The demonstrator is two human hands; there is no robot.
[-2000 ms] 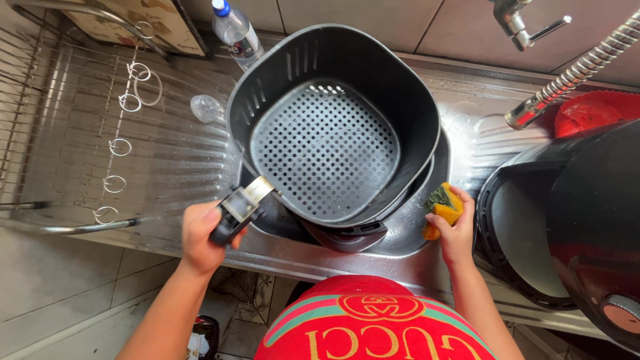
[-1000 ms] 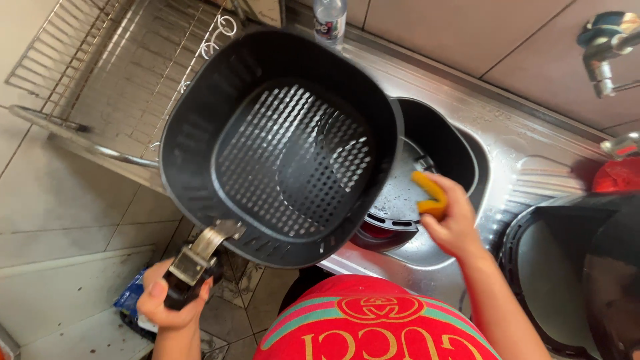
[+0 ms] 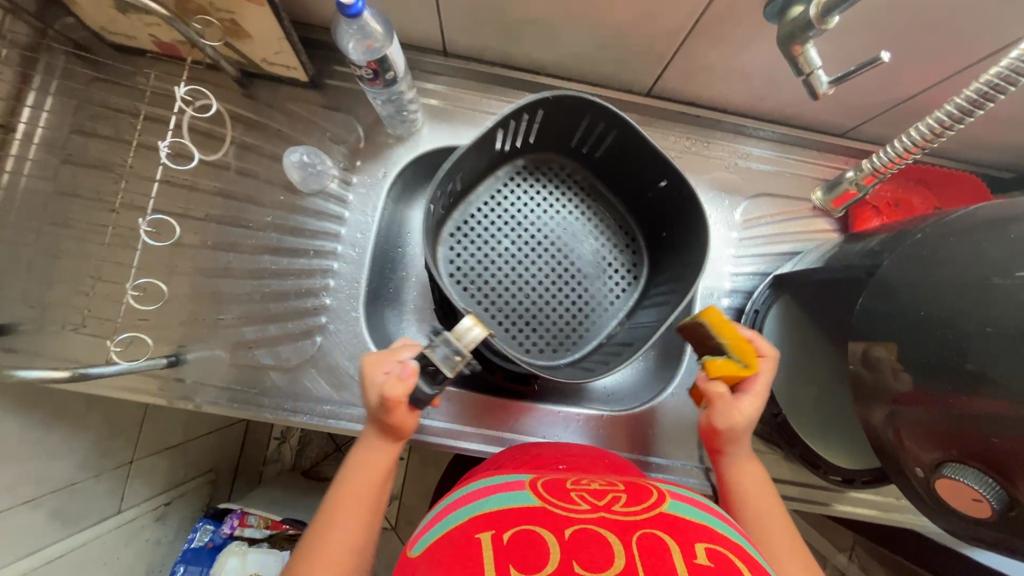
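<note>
My left hand (image 3: 398, 390) grips the black handle (image 3: 436, 370) of an air fryer basket (image 3: 544, 256) with a perforated bottom. The basket is over the stainless steel sink (image 3: 400, 264), its inside facing me, with a dark piece partly hidden beneath it. At the basket's right side, my right hand (image 3: 734, 392) pinches a folded yellow sponge (image 3: 724, 344) with a dark scouring side. The sponge is beside the basket's lower right rim; whether it touches cannot be told.
A plastic bottle (image 3: 386, 72) stands behind the sink, near a clear spoon-like item (image 3: 310, 169). At left is a wire dish rack (image 3: 164, 152). The black air fryer body (image 3: 944, 344) stands at right, near a red item (image 3: 916, 196) and a flexible metal spout (image 3: 920, 136).
The basket, held over the left side of the sink a second ago, has moved right and now covers much of the dark piece there. The sponge is still in my right hand.
</note>
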